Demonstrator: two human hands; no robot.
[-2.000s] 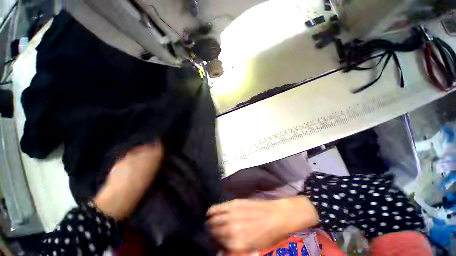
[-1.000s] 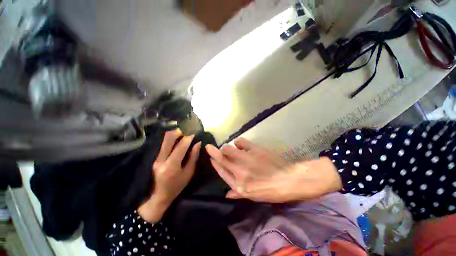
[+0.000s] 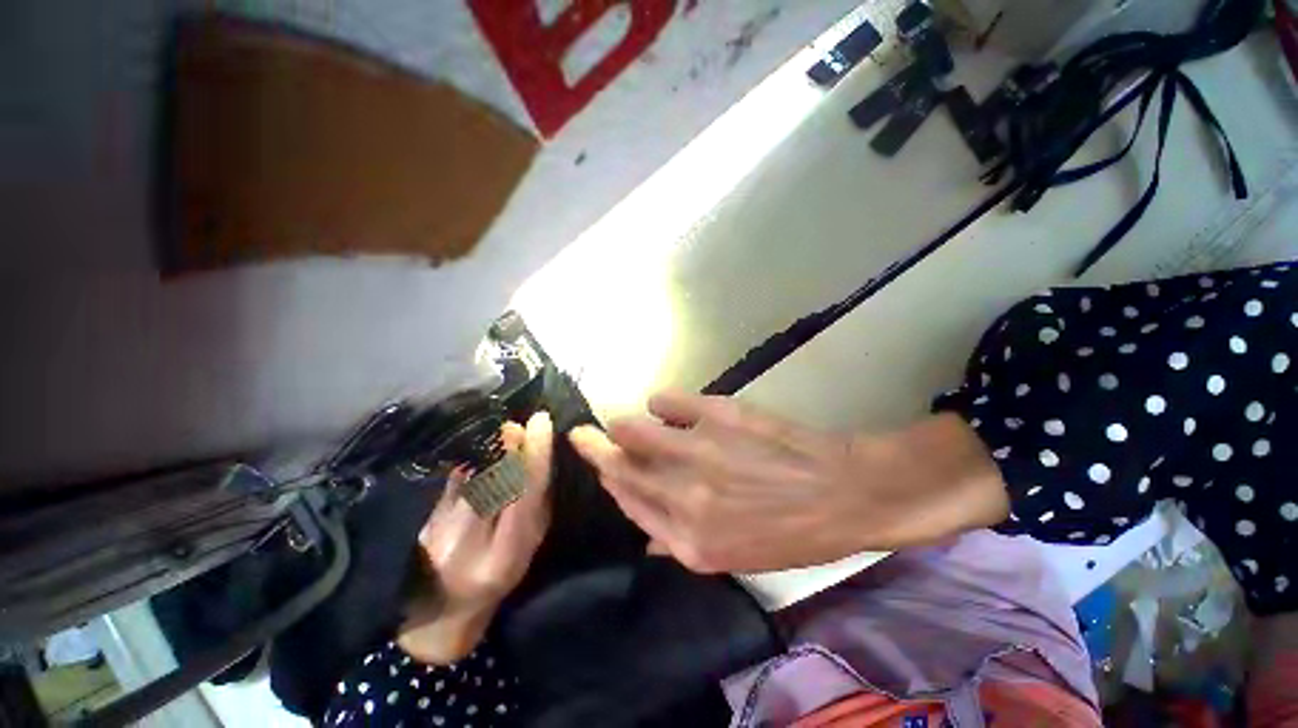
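Black cloth (image 3: 605, 626) lies in front of the needle area and down over my lap. My left hand (image 3: 491, 533) is on the cloth just below the needle area (image 3: 513, 356), partly hidden behind a ribbed knob (image 3: 496, 485). My right hand (image 3: 769, 477) pinches the cloth edge with its fingertips, right beside the left fingertips. A narrow black tape (image 3: 854, 299) crosses the pale bed (image 3: 797, 213) from the upper right and passes behind my right hand. The exact stitching point is hidden.
The machine head (image 3: 370, 320), with red lettering and a brown patch (image 3: 335, 150), fills the upper left. Small dark guide blocks (image 3: 911, 93) and tangled black tape loops (image 3: 1125, 78) lie at the upper right. Pale scraps (image 3: 1174, 612) show at the lower right.
My hands came up from the lap to the cloth at the needle. Over the last second they stay there, while the view shifts closer to the machine head, showing more brown patch and red lettering.
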